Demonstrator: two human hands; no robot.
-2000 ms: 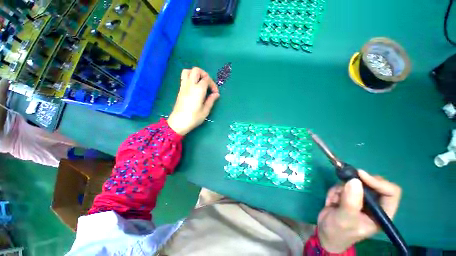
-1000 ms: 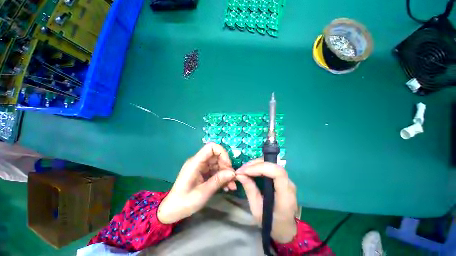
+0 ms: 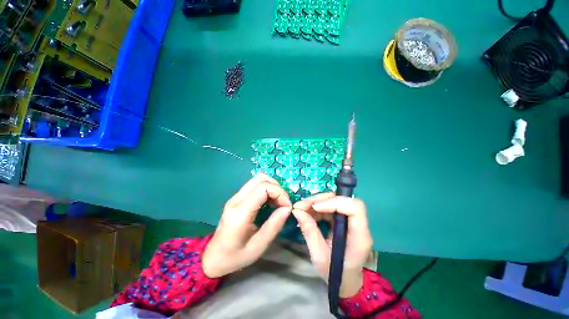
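The green PCB panel (image 3: pixel 299 159) lies flat on the mat in front of me, its near edge partly hidden by my hands. My left hand (image 3: pixel 252 227) and my right hand (image 3: pixel 337 233) meet fingertip to fingertip over its near edge. They pinch something tiny, too small to make out. My right hand also holds the soldering iron (image 3: pixel 340 243), its tip pointing up and away over the panel's right side. A pile of small dark components (image 3: pixel 234 80) lies beyond the panel to the left. A thin strand of solder wire (image 3: pixel 212 148) lies left of the panel.
A blue bin (image 3: pixel 134 81) with yellow-brown boards stands left. A second panel (image 3: pixel 310 19) and a black case (image 3: pixel 211 6) lie at the back. A round tub (image 3: pixel 419 53), a black fan (image 3: pixel 530 61) and white plastic pieces (image 3: pixel 513 146) are right. A cardboard box (image 3: pixel 81 255) sits below.
My left hand has come from beside the component pile to meet my right hand over the panel's near edge. The iron has swung from the panel's right to point upward. The view has shifted.
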